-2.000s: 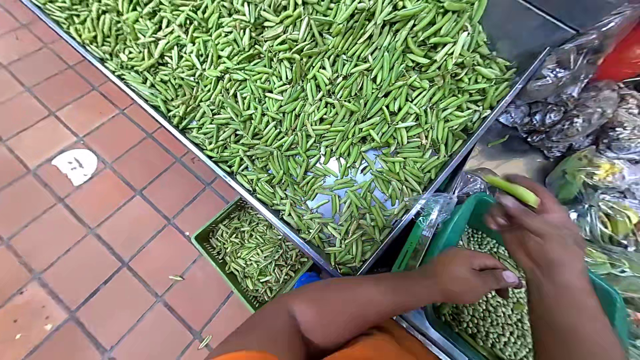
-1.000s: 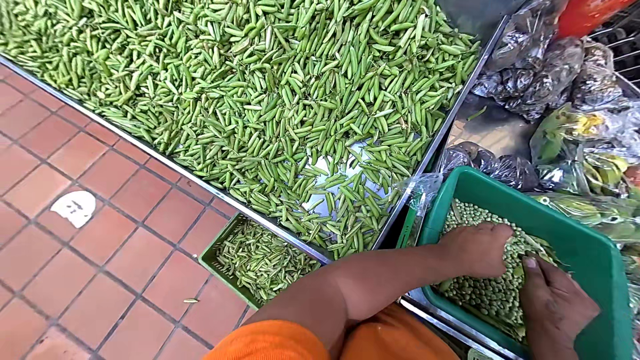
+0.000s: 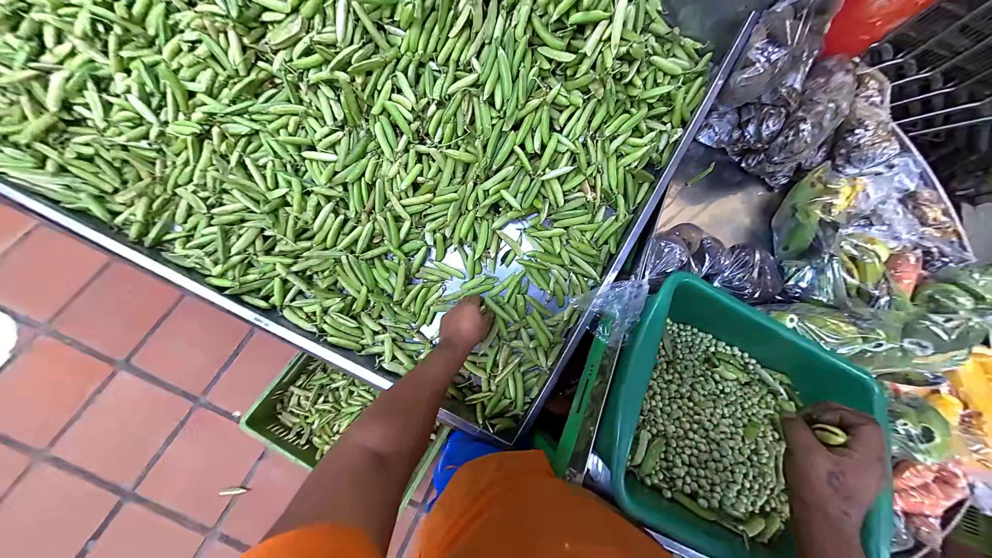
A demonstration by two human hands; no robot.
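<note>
A thick layer of green pea pods (image 3: 372, 155) covers a metal-edged table. My left hand (image 3: 465, 322) reaches down among the pods near the table's corner, beside a bare shiny patch; its fingertips are hidden, so its grip cannot be told. My right hand (image 3: 835, 457) is over the right side of a green plastic tub (image 3: 814, 341), its fingers curled around a green pea pod (image 3: 829, 435). Shelled peas (image 3: 705, 418) fill the tub's bottom, with several pods lying among them.
Below the table edge, a green crate (image 3: 267, 418) holds more pods (image 3: 322, 407). Plastic-bagged produce (image 3: 845, 310) lies right of and behind the tub, near a wire rack (image 3: 945, 85). The table's metal rim (image 3: 194, 287) runs diagonally above the red tiled floor (image 3: 163, 387).
My left hand has moved from the tub to the pods on the table. My right hand stays at the tub's right side. The view has shifted somewhat.
</note>
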